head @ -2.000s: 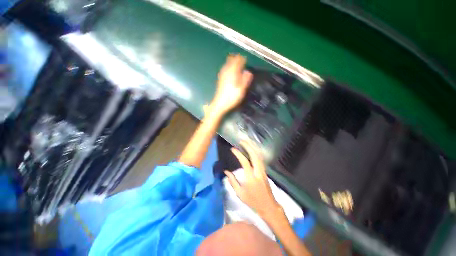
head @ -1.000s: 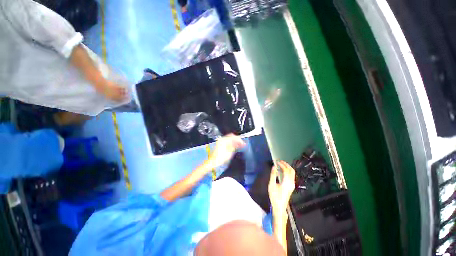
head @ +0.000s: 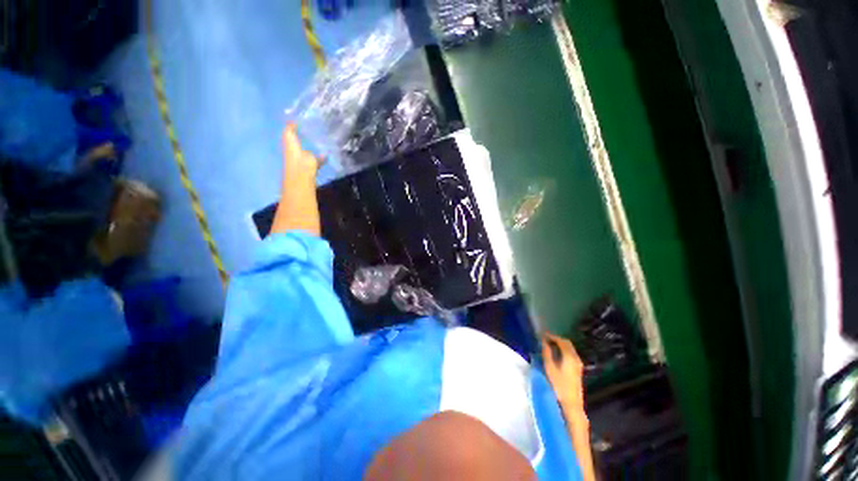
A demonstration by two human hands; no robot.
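Note:
A stack of black trays with white edges [head: 499, 216] stands left of the bench. It holds rows of dark parts and crumpled clear plastic [head: 376, 282]. A clear plastic bag [head: 362, 80] with dark contents lies at its far side. My left hand [head: 301, 160] is at the bag's near left edge, thumb and fingers apart; blur hides whether it grips the film. My right hand [head: 564, 366] is at the bench edge, fingers curled around a small dark part [head: 555, 352]. A heap of black parts [head: 607, 329] lies beyond it.
The green bench [head: 508, 113] carries a small clear and yellowish item [head: 527, 207] and a dark parts tray [head: 640, 423] at lower right. Glossy packs [head: 480, 19] are at the far end. People in blue and a brown box [head: 132, 216] are at left.
My left hand has moved from the stack's near edge out to the bag at its far left. The person in white is out of view. My right hand stays by the bench edge.

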